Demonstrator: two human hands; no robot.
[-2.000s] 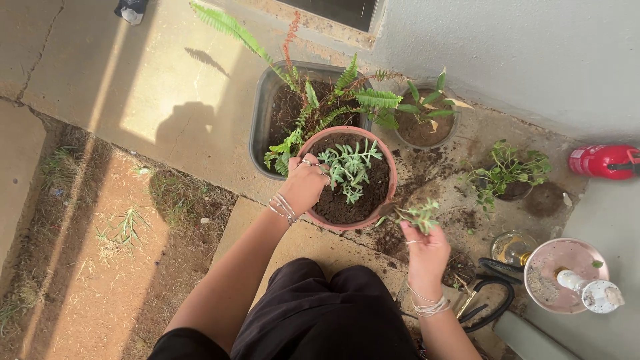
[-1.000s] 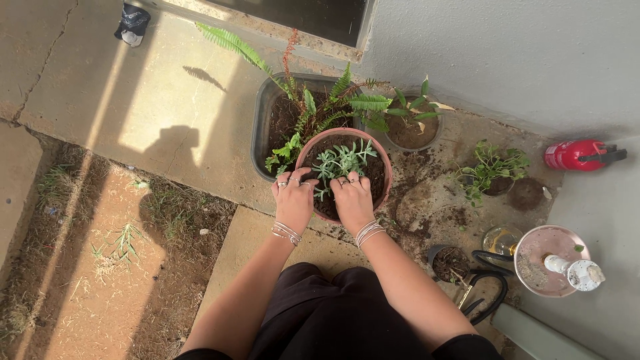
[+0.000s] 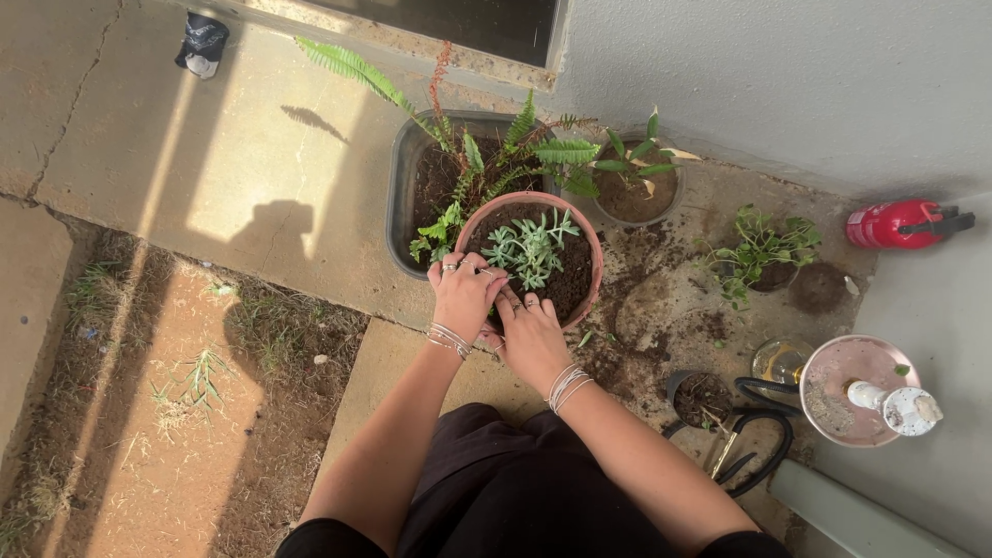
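Observation:
A round terracotta-coloured pot (image 3: 595,256) holds dark soil (image 3: 572,280) and a grey-green succulent (image 3: 533,249). My left hand (image 3: 463,298) is at the pot's lower left rim, with its fingers bent over the soil beside the plant. My right hand (image 3: 531,341) reaches over the near rim, fingertips on the soil just below the succulent and close to the left fingers. A bit of green shows between the two hands; whether either hand grips it cannot be told. Rings and silvery bracelets are on both hands and wrists.
Behind the pot stands a grey rectangular planter (image 3: 399,194) with a fern. To the right are a potted leafy plant (image 3: 639,194), a trailing plant (image 3: 763,248), a red fire extinguisher (image 3: 891,225), a small pot of soil (image 3: 701,399), and a hookah (image 3: 860,391) with a black hose.
Two seconds ago my right hand held a green sprig right of the pot; it then moved left to the pot beside my left hand. Both hands are now closer together at the near-left rim.

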